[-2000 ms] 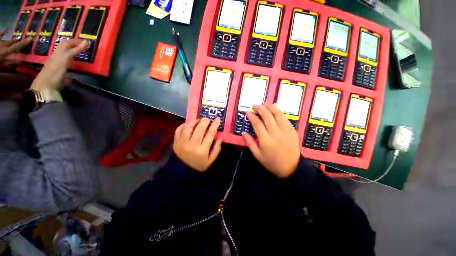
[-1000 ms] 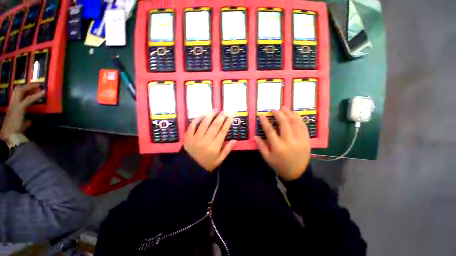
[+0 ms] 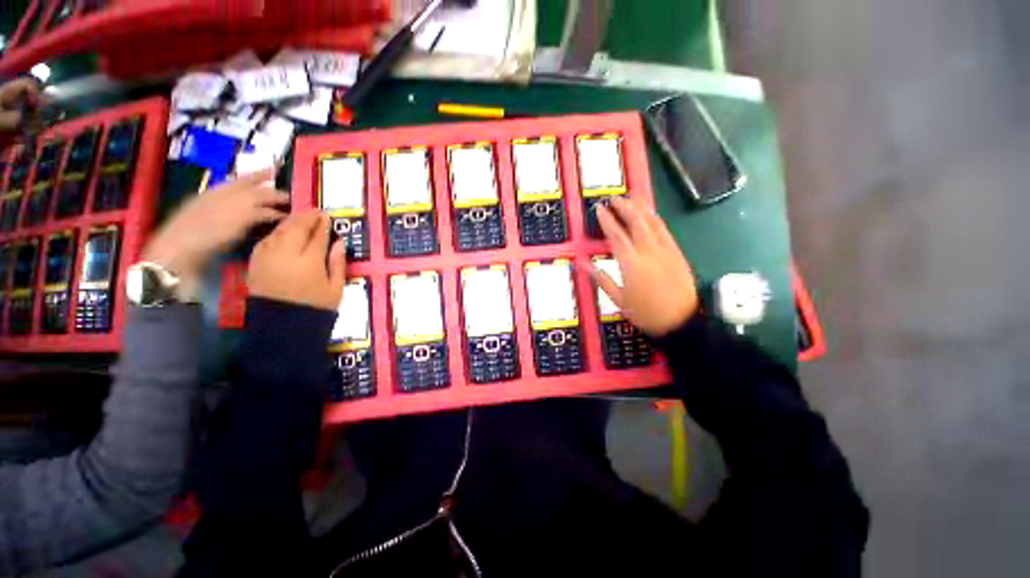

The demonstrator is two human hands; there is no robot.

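Note:
A red phone tray [image 3: 452,257] lies in front of me with two rows of keypad phones, face up, screens lit white. My left hand [image 3: 296,260] rests at the tray's left edge, its fingers over the keys of the back-row leftmost keypad phone [image 3: 341,184]. My right hand [image 3: 646,271] lies over the right end, fingertips on the keys of the back-row rightmost keypad phone [image 3: 600,166]. It partly covers the front-row phone [image 3: 623,344] below. Neither hand holds anything.
Another person's hand [image 3: 220,220] reaches beside my left hand. Their red tray [image 3: 141,215] is at left. Behind are a battery heap [image 3: 271,85], hammer [image 3: 390,59] and yellow stick [image 3: 471,111]. A smartphone [image 3: 697,147] and white charger [image 3: 741,298] are at right.
My hands have moved from the front-row phones to the back row and spread apart to the tray's two ends. The other person's hand has moved right, towards my tray.

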